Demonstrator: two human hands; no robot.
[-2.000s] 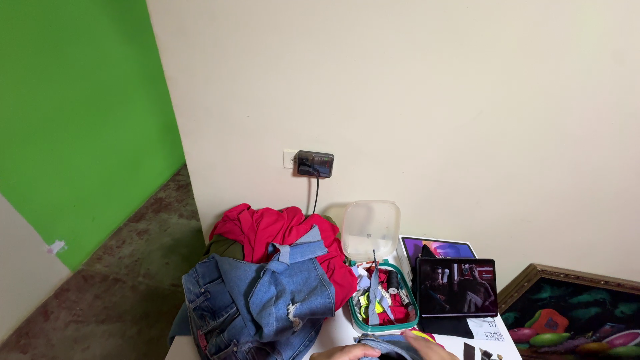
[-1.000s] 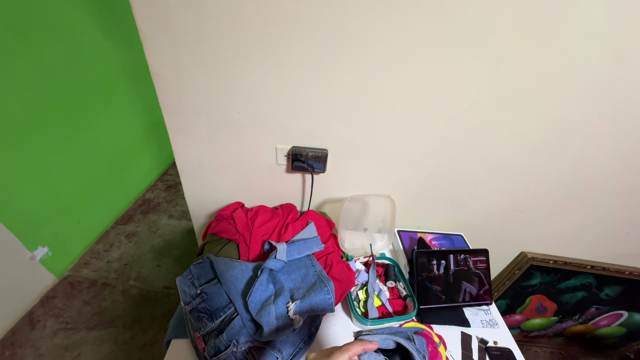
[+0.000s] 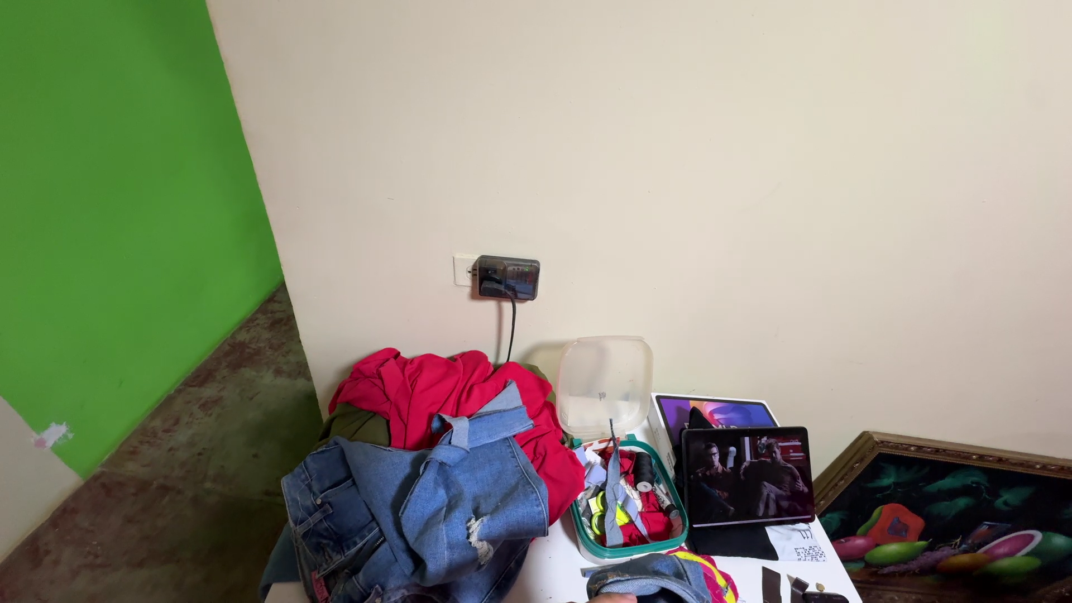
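Only the fingertips of one hand show, at the bottom edge, probably my left hand (image 3: 615, 598). They touch a piece of blue denim (image 3: 649, 573), and the frame's edge hides the rest of the hand. My right hand is out of view. Just beyond the denim sits a green-rimmed plastic container (image 3: 630, 550) with fabric scraps, thread spools and a grey-blue denim strip (image 3: 614, 494). Ripped blue jeans (image 3: 469, 502) lie to the left over a red cloth (image 3: 419, 389). A red and yellow cloth (image 3: 716, 578) lies beside the denim piece.
A translucent lid (image 3: 605, 385) leans on the wall behind the container. To the right, a tablet (image 3: 748, 477) stands before a box (image 3: 720, 410). A charger (image 3: 508, 278) with a black cable is plugged into the wall. A framed fruit painting (image 3: 955, 519) is at far right.
Two hands showed on the denim two seconds ago; now only fingertips of one remain in view. The red and yellow cloth shows beside the denim.
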